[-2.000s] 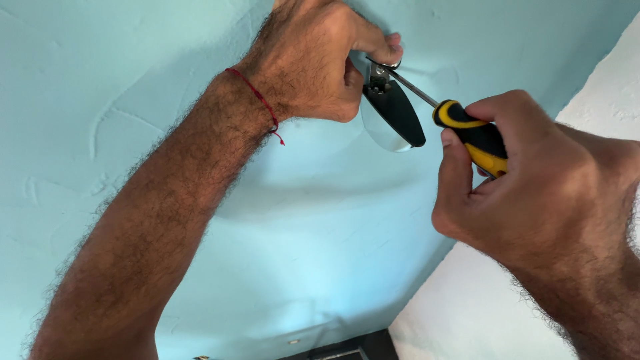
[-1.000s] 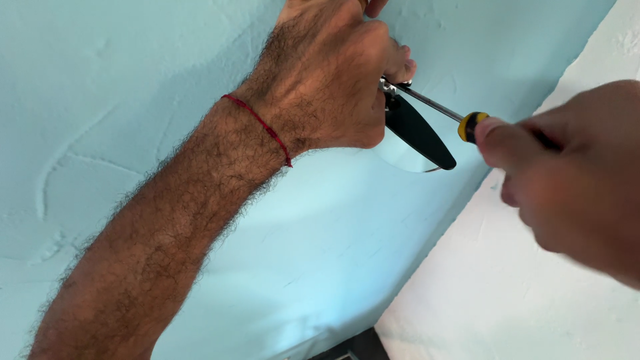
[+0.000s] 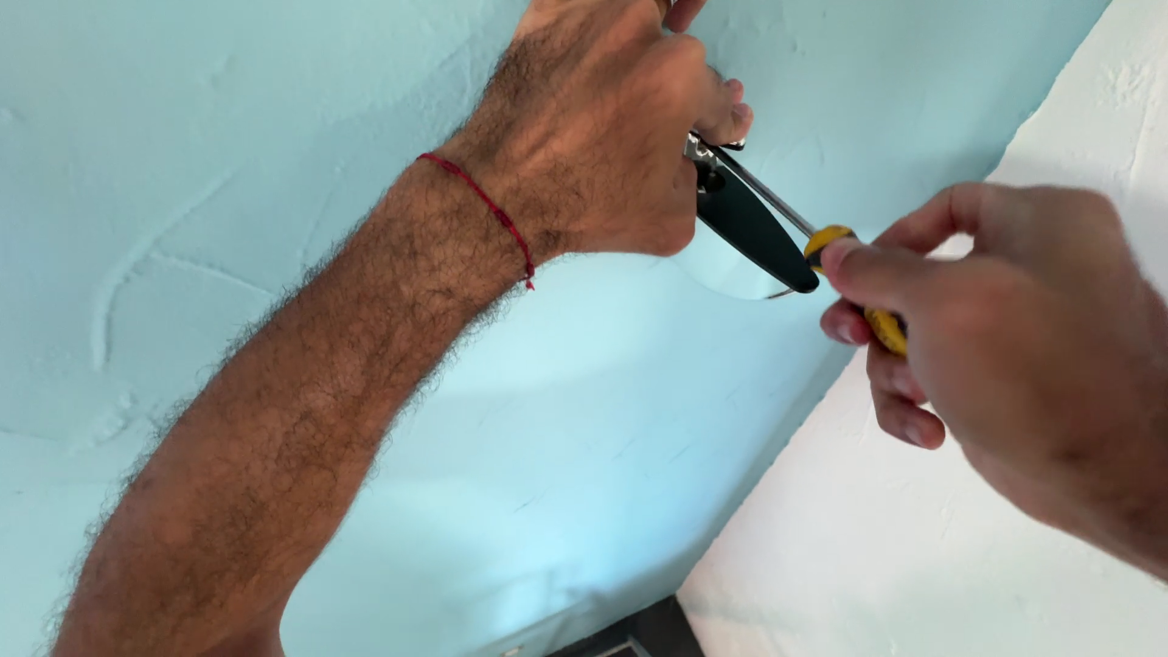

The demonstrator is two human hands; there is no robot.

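Note:
My right hand (image 3: 1013, 338) holds a yellow and black screwdriver (image 3: 831, 245), its metal shaft running up and left to a small shiny metal fitting (image 3: 695, 146). Around that fitting my left hand (image 3: 620, 128) is closed, its fingertips beside the shaft's far end; the screwdriver's tip is hidden. A dark, tapered blade-shaped piece (image 3: 753, 228) hangs from the fitting, just below the shaft. Behind it a clear, rounded, see-through part (image 3: 730, 274) shows faintly. A red string bracelet (image 3: 497, 214) circles my left wrist.
A light blue plastered surface (image 3: 274, 109) with raised ridges lies behind my hands. It meets a white surface (image 3: 912, 538) along a slanting edge at the right. A dark object (image 3: 657, 630) stands at the bottom, near that edge.
My right hand's fingers have shifted on the screwdriver handle, which shows more below them than a second ago. My left hand stays at the fitting.

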